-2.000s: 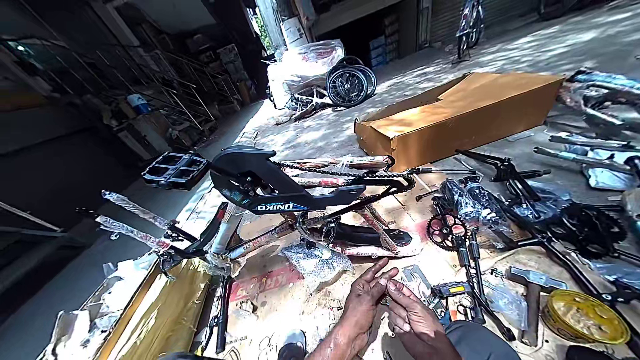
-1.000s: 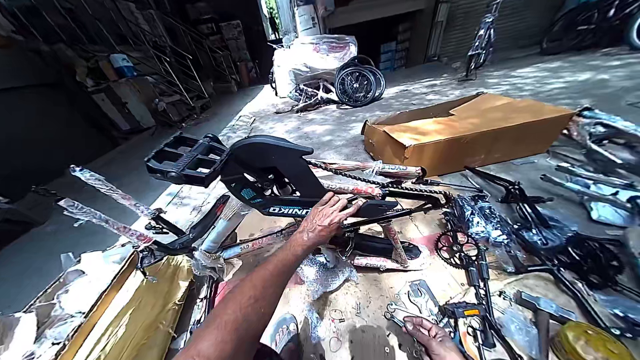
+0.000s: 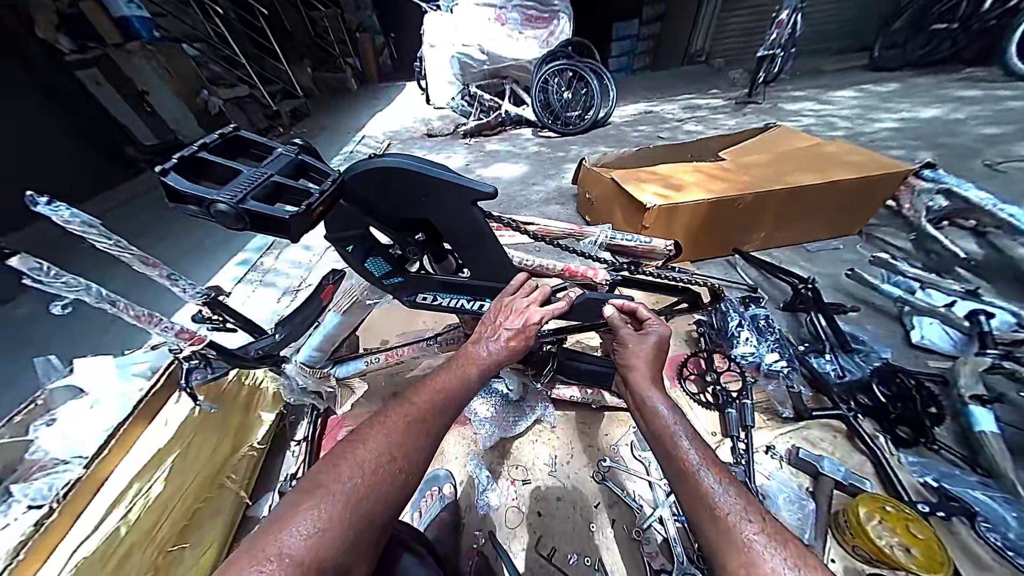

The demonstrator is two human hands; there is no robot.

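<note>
A bicycle frame lies upside down or on its side across the middle, its tubes partly wrapped. My left hand (image 3: 516, 320) rests on the black plastic chain guard (image 3: 416, 216), its fingers spread along the narrow rear part. At the guard's rear end is my right hand (image 3: 638, 340), thumb and fingertips pinched together at the edge; whether a small part is between them cannot be told. The bicycle chain (image 3: 576, 244) runs behind the guard. A black pedal (image 3: 252, 180) sticks up at the guard's front. Wrapped fork legs (image 3: 112, 280) point left.
Nearby on the ground lie combination wrenches (image 3: 660, 504), a hammer (image 3: 828, 472), a yellow tin (image 3: 892, 534) and a chainring crank (image 3: 710, 380). An open cardboard box (image 3: 744, 188) stands beyond the frame, with more bicycle parts at right. Bubble wrap (image 3: 508, 408) sits below the frame.
My right hand has moved up from the tools by the ground to the chain guard's rear end. The left hand, low beside the right at first, is now on the guard.
</note>
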